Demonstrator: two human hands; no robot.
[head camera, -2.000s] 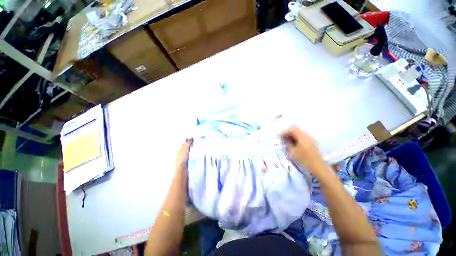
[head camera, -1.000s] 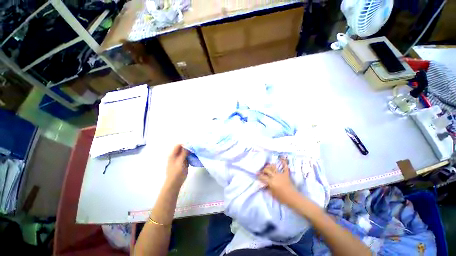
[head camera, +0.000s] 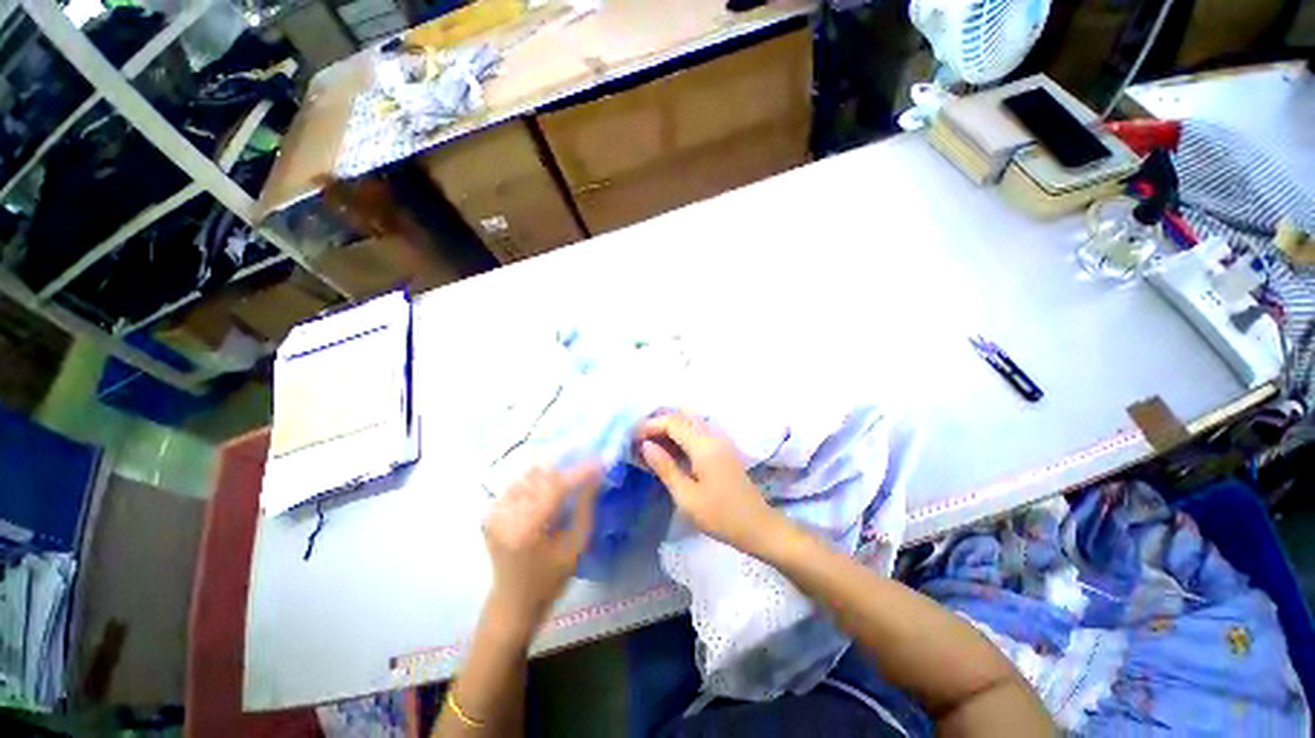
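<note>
A pale dress (head camera: 779, 577), looking inside out, lies bunched at the table's near edge and hangs over it. A bluer part of the cloth shows between my hands. My right hand (head camera: 697, 469) has its thumb and fingers pinched on the cloth near the middle. My left hand (head camera: 541, 526) is at the left edge of the blue part, blurred; whether its fingers hold cloth cannot be told. Black thread snips (head camera: 1007, 369) lie on the table to the right, away from both hands.
A white paper stack (head camera: 343, 404) lies at the table's left end. Books (head camera: 1031, 152) with a phone, a fan (head camera: 981, 36) and a white power strip (head camera: 1219, 310) are at the right. A tape measure (head camera: 1010, 483) runs along the near edge. Blue floral dresses (head camera: 1125, 606) fill a blue bin.
My right hand has moved from the gathered skirt up and left to the blue part. My left hand has shifted lower and right. The cloth is rebunched. The snips, earlier uncovered, lie still.
</note>
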